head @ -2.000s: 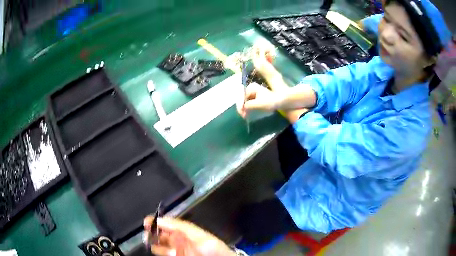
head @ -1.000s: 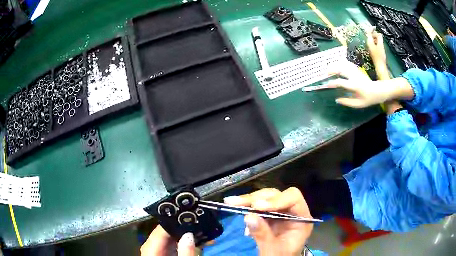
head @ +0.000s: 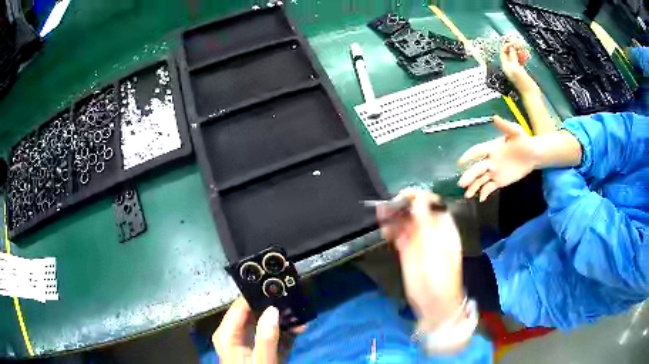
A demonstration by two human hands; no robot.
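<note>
My left hand (head: 245, 334) holds a black camera deco plate (head: 293, 307) by its lower part, at the bench's front edge. Three round holes with pale gold rings and a small ringed hole face up. My right hand (head: 420, 224) is blurred and raised, to the right of the plate and apart from it. It holds tweezers (head: 381, 204), whose blurred tip points left over the near right corner of the empty compartment tray (head: 281, 199).
A parts tray (head: 151, 117) with rings and white bits lies left, a single black plate (head: 129, 215) near it. Right are a dotted sheet (head: 420, 105), a white pen-like tool (head: 362, 73), piled black plates (head: 416, 44) and another worker's open hand (head: 502, 162).
My right hand and tweezers have moved up and right, away from the plate. The plate has tilted slightly. The other worker's hand has moved down and opened, leaving a pale slim tool on the bench.
</note>
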